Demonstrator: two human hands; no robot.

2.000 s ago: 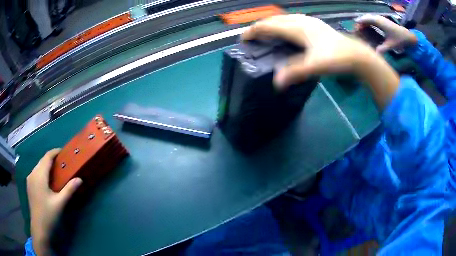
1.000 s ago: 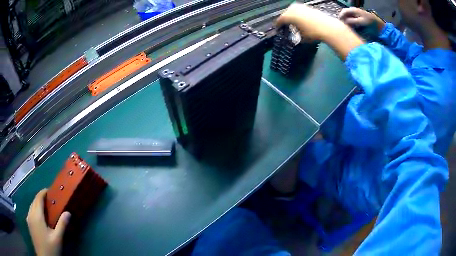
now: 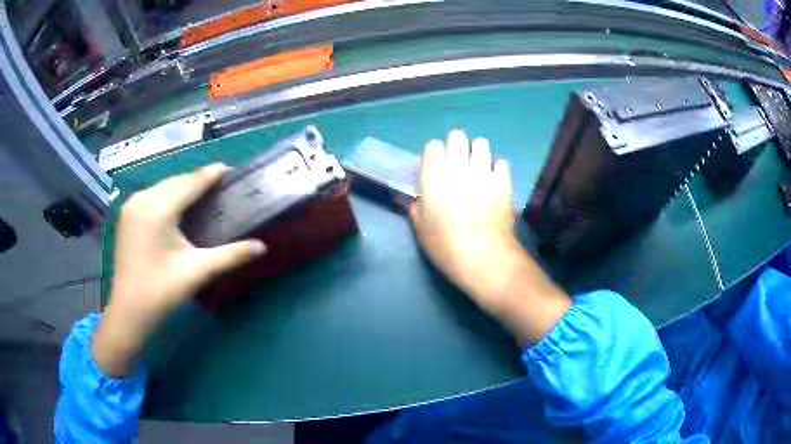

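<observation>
A stack of orange plates [image 3: 299, 241] stands on the green bench at left, with a black plate [image 3: 264, 186] on top that shines silver in glare. My left hand [image 3: 165, 251] grips this stack, with fingers behind and thumb in front. A flat metal plate [image 3: 382, 165] lies at the middle of the bench. My right hand [image 3: 468, 208] is flat over its right end and hides it; whether the fingers hold it cannot be told. A tall stack of black plates [image 3: 598, 173] stands to the right, touched by neither hand.
The conveyor line [image 3: 416, 65] runs behind the bench [image 3: 373, 364] and carries an orange plate [image 3: 273, 72]. A second dark stack [image 3: 744, 143] stands at far right. A blue sleeve of a coworker [image 3: 755, 321] shows at lower right. A grey machine panel is at left.
My right hand has come from the far right stacks to the flat metal plate. A black plate now lies on the orange stack. The view has turned, shifting the black stack right.
</observation>
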